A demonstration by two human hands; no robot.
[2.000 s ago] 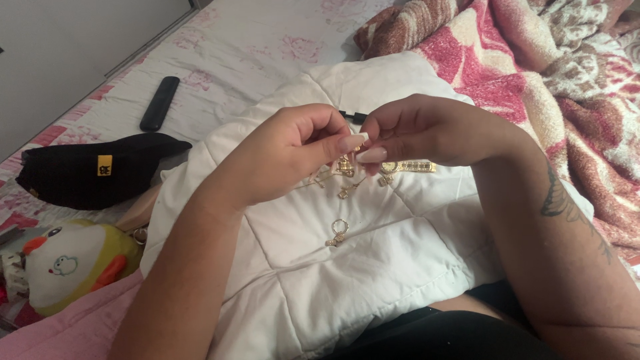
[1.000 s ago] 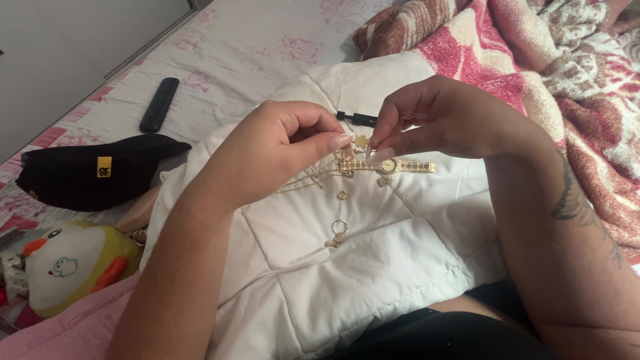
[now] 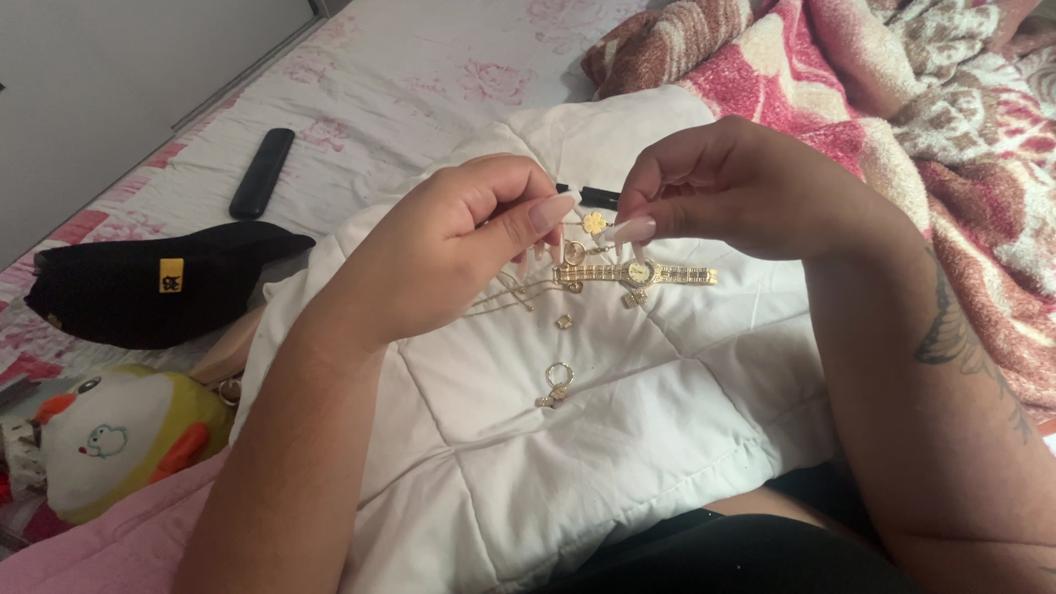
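My left hand (image 3: 466, 239) and my right hand (image 3: 742, 194) pinch a thin gold chain bracelet with a flower charm (image 3: 594, 223) between them, one at each side of the charm. Below it a gold wristwatch (image 3: 641, 272) lies flat on the white quilt (image 3: 594, 462). A gold ring (image 3: 574, 252) shows at the watch band's left part. Thin gold chains (image 3: 528, 293) run out from under my left hand. Nearer my body lie a small gold piece (image 3: 563, 322) and a ring (image 3: 559, 374) with small studded pieces beside it. A black slim object (image 3: 601, 198) lies behind the bracelet, partly hidden.
At the left are a black remote-like object (image 3: 262, 173), a black cloth item (image 3: 124, 285) with a yellow tag, and a plush bird (image 3: 124, 437). A patterned pink and brown blanket (image 3: 792, 74) is heaped at the right. A floral sheet (image 3: 412, 49) covers the bed.
My hands have moved apart, and the flower charm and chain now show between them. The watch and the small gold piece, partly covered two seconds ago, are in plain view.
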